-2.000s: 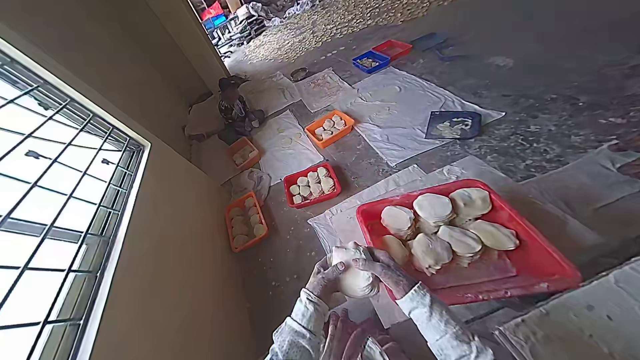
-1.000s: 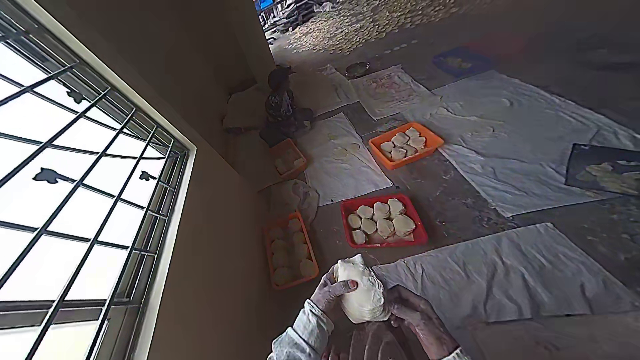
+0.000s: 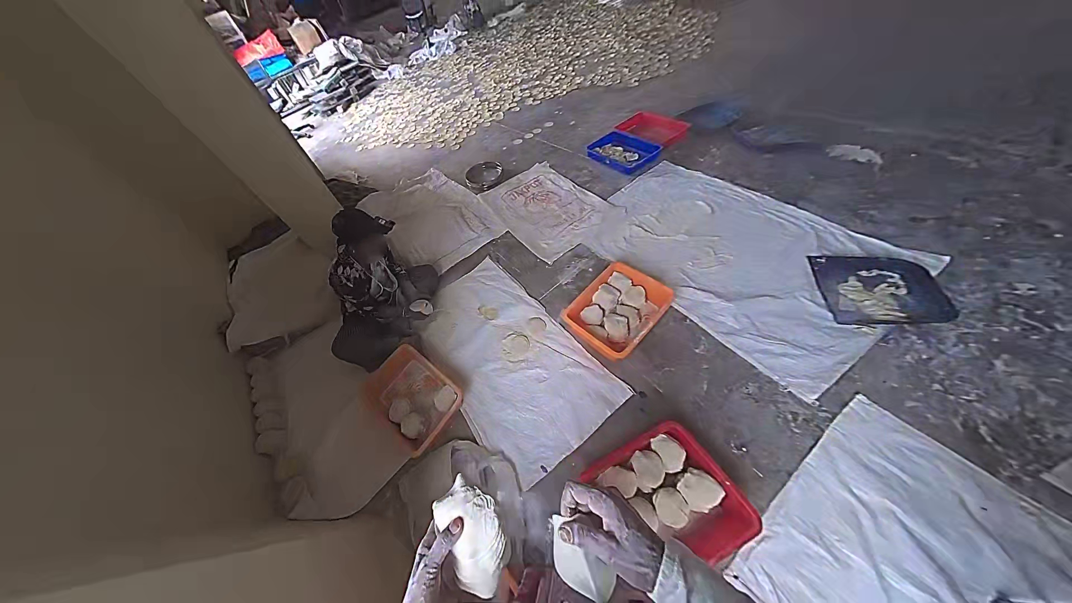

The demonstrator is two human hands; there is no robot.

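Note:
My left hand (image 3: 434,559), dusted with flour, holds a thick stack of pale dough rounds (image 3: 474,540) at the bottom of the view. Pinched between the thumb and fingers of my right hand (image 3: 610,536) is a thin, pale dough piece (image 3: 579,569), apart from the stack. Just beyond my right hand lies a red plastic tray (image 3: 741,511) with several dough stacks (image 3: 671,507). An orange tray (image 3: 662,293) farther off also bears dough stacks. At the left, another orange tray (image 3: 448,423) holds a few more.
A person (image 3: 373,285) sits on the floor by the wall, holding something pale. White cloths (image 3: 544,394) cover parts of the floor, some with thin rounds. A dark tray (image 3: 888,289) lies at right; blue (image 3: 624,152) and red (image 3: 653,128) trays stand behind. Many rounds (image 3: 502,84) are spread far back.
One second ago both hands were on the dough stack; now my right hand is apart from it with a thin piece. The view has swung away from the window.

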